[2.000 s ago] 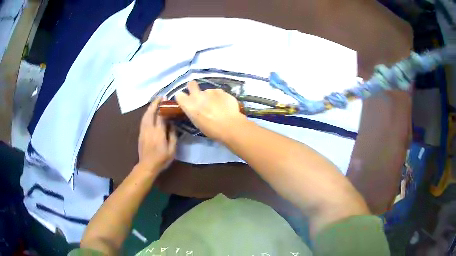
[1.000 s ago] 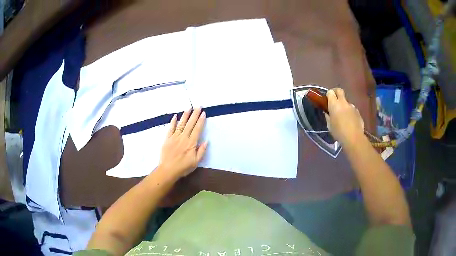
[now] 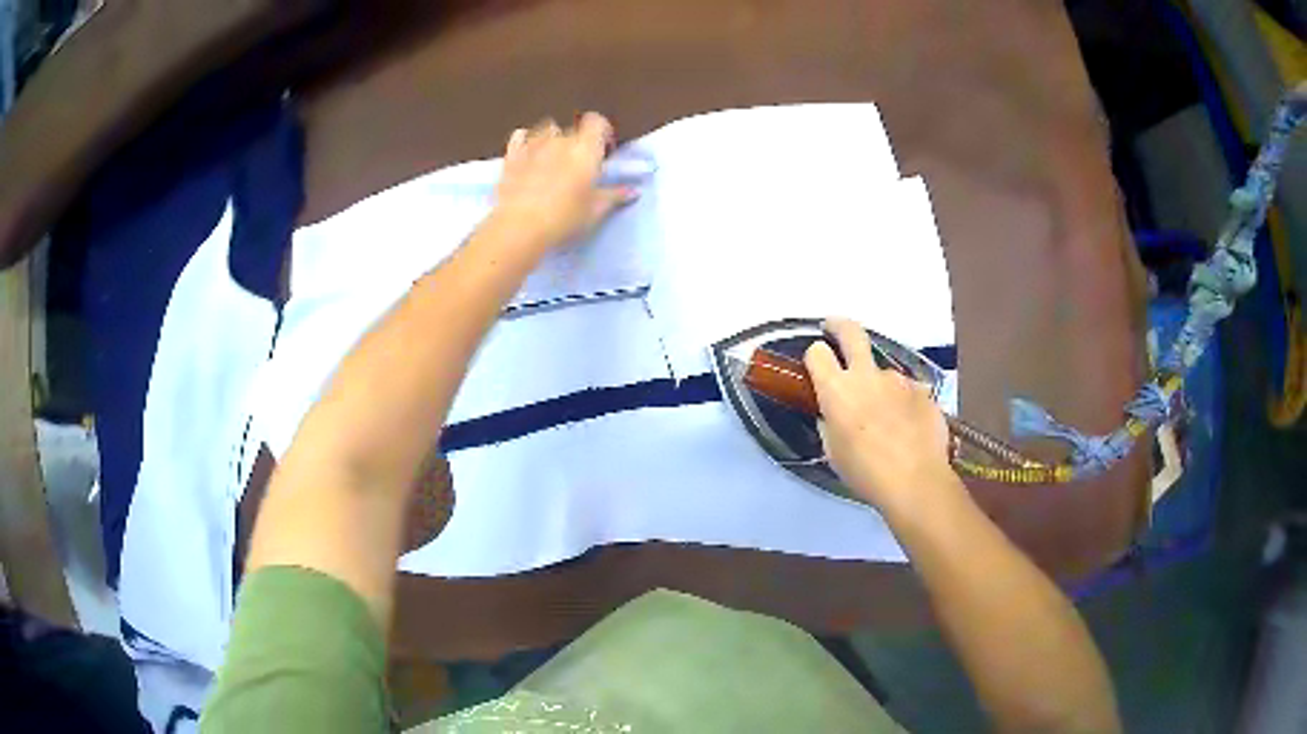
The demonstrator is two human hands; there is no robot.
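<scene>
The white-backed jacket front panel (image 3: 803, 215) lies flat with its backing up. The navy strip of the opened seam allowances (image 3: 573, 412) runs along it, and a shorter thin dark seam (image 3: 581, 300) lies above. My right hand (image 3: 877, 423) grips the orange-brown handle of the steam iron (image 3: 788, 430), which rests on the panel's right part over the navy strip, its tip hidden from clear view. My left hand (image 3: 556, 179) is at the panel's far edge with fingers bent on the fabric; whether it pinches the edge I cannot tell.
The brown pressing table (image 3: 1025, 287) lies under the panel, with a padded brown arm (image 3: 101, 115) at upper left. Waiting navy and white panels (image 3: 179, 416) lie at left. The rag-wrapped steam hose (image 3: 1218, 287) runs from the iron to the upper right.
The iron has moved left from the table beyond the panel's end onto the panel. My left hand has moved from the panel's middle up to its far edge, where the fabric looks rumpled.
</scene>
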